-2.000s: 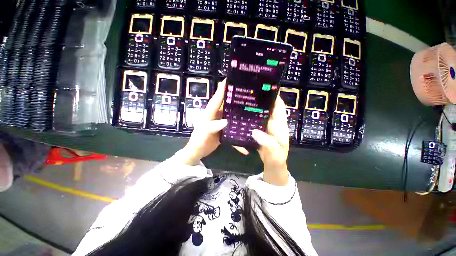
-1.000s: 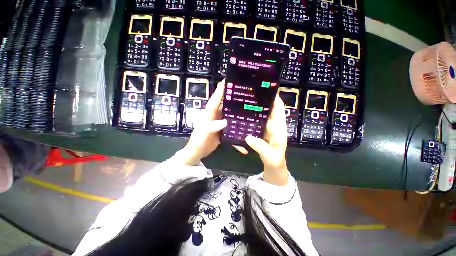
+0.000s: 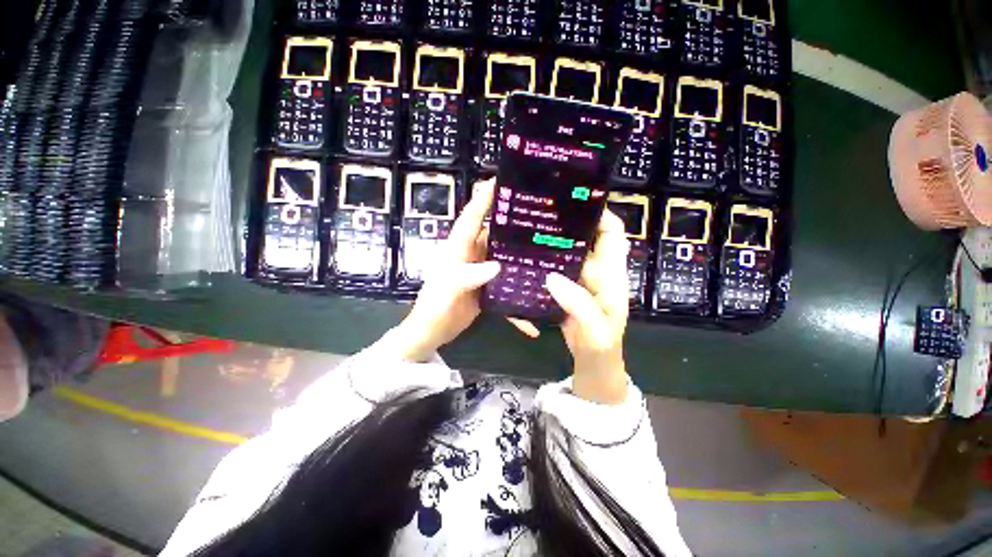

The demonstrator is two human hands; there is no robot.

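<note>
A large smartphone [image 3: 557, 196] with a lit dark screen, a chat and an on-screen keyboard is held upright over the tray. My left hand [image 3: 448, 283] grips its left edge, thumb by the keyboard. My right hand [image 3: 596, 299] grips its right edge, thumb over the lower right of the keyboard. Behind it a wide black phone tray [image 3: 647, 318] lies on the bench with rows of keypad phones [image 3: 437, 103], gold-edged screens at top and pale keys below. The smartphone hides some of the middle ones.
Ridged stacked trays [image 3: 65, 141] and clear plastic trays [image 3: 196, 147] stand at left. At right are a pink fan [image 3: 938, 163], a white power strip [image 3: 971, 359], a small keypad piece [image 3: 940, 331] and a thin dark cable [image 3: 887, 316]. Part of a person [image 3: 49, 354] shows at left.
The smartphone has shifted slightly down. My right thumb has moved up and slightly right over the keyboard since one second ago. Both hands keep their hold.
</note>
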